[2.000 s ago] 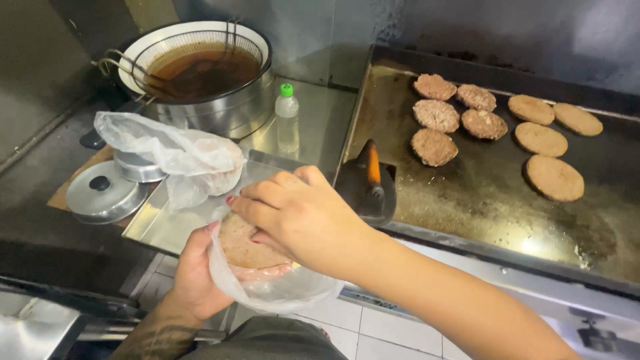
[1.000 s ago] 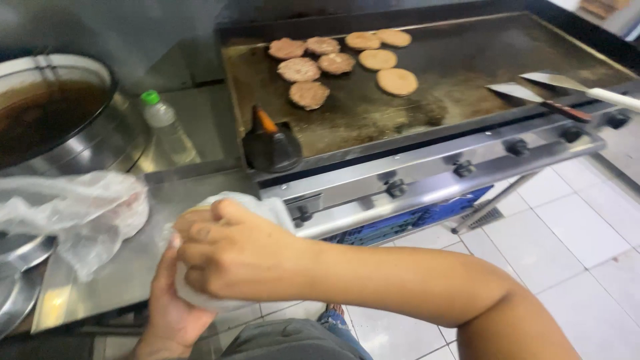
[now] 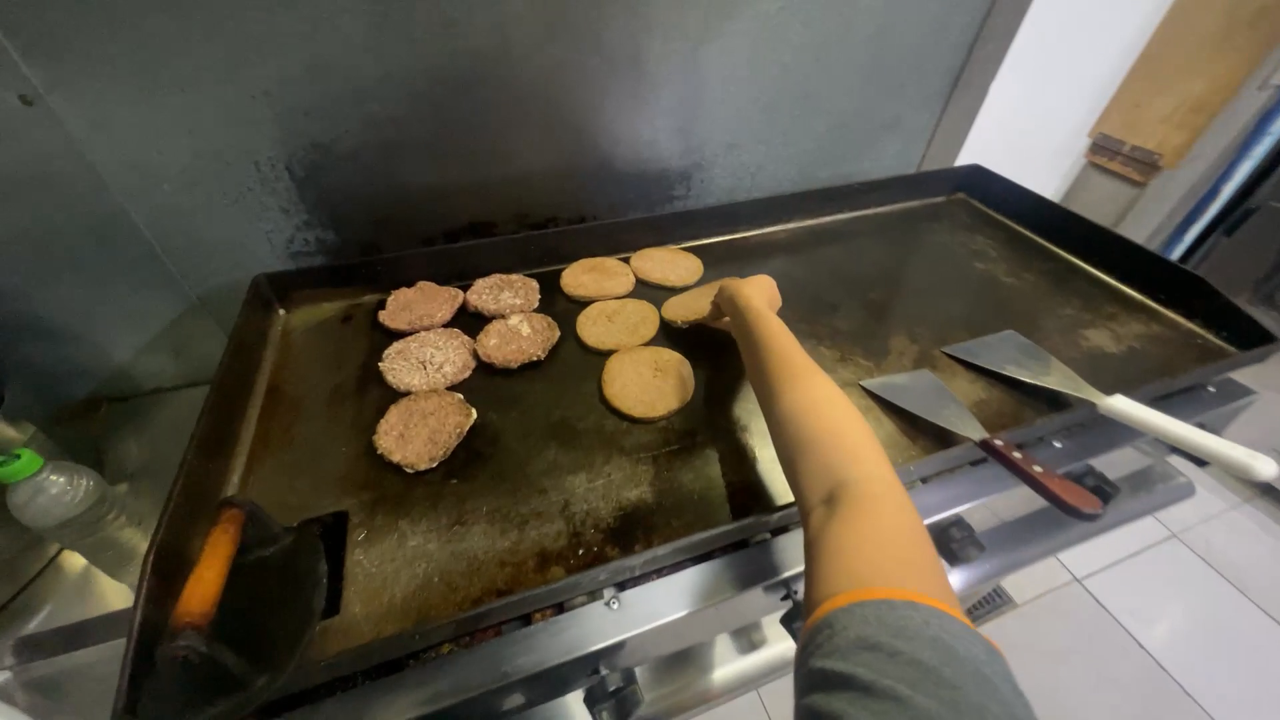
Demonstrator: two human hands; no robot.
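My right hand (image 3: 750, 298) reaches over the flat-top griddle (image 3: 540, 520) and grips the right edge of a smooth tan patty (image 3: 690, 304), whose left edge lies low over the plate; whether it touches the steel I cannot tell. Several like patties lie just left of it, the nearest a round tan patty (image 3: 648, 383). Farther left sit several rougher, pinkish-brown patties, among them a ragged-edged patty (image 3: 424, 431). My left hand is out of the frame.
Two scrapers, one with a white handle (image 3: 1185, 437), one with a brown handle (image 3: 1042, 476), rest across the griddle's front right edge. A black press with an orange handle (image 3: 210, 568) sits at the front left corner, beside a green-capped plastic bottle (image 3: 62, 492). Control knobs (image 3: 612, 694) line the front.
My right hand has moved from the plastic bag to the griddle, with a tan patty now in its fingers. My left hand has left the view. The view has swung right.
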